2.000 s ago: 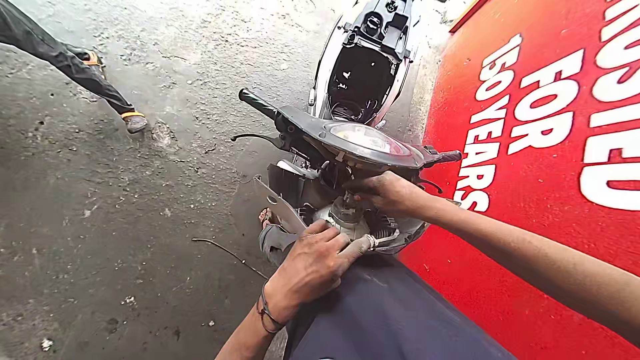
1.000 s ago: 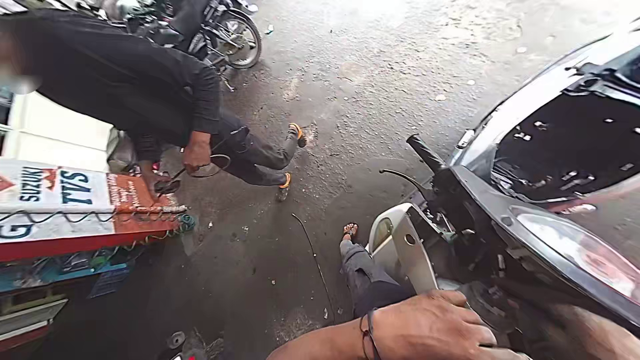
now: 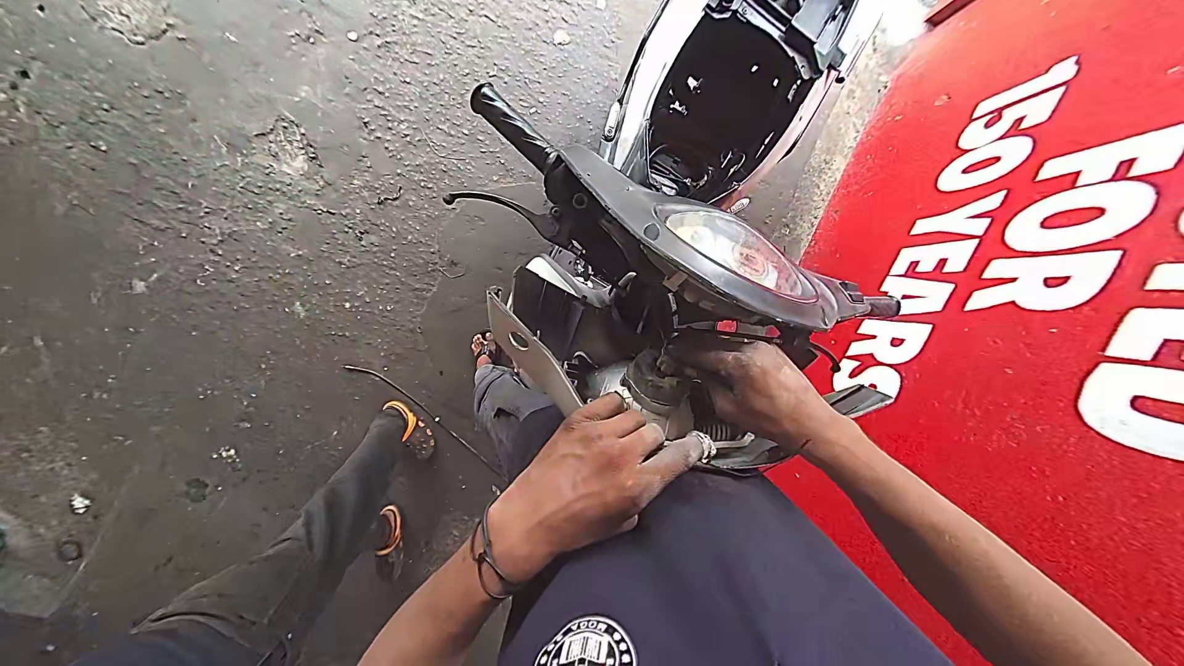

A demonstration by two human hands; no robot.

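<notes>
A motor scooter stands before me with its front opened up; its headlight (image 3: 740, 254) sits in a dark handlebar cover (image 3: 620, 199). Below it, my left hand (image 3: 601, 472), with a dark band at the wrist and a ring, rests its fingers at the lower edge of the opening. My right hand (image 3: 754, 384) reaches in under the headlight, fingers bent beside a dark round part (image 3: 657, 381); whether it grips this part is hidden. Left of my hands a light body panel (image 3: 532, 347) with a round hole stands out at an angle. The seat is up or off, baring a dark storage well (image 3: 726, 102).
At the lower left are another person's legs (image 3: 314, 536) in dark trousers and orange-strapped sandals. A thin rod or cable (image 3: 416, 402) lies on the rough ground (image 3: 231, 231). A red painted wall with white lettering (image 3: 1027, 370) borders the scooter at right. The brake lever (image 3: 504, 208) juts left.
The view swung left and back again. The other person, beside a stall one second ago, is now close at my left. Both my hands remain at the scooter's front.
</notes>
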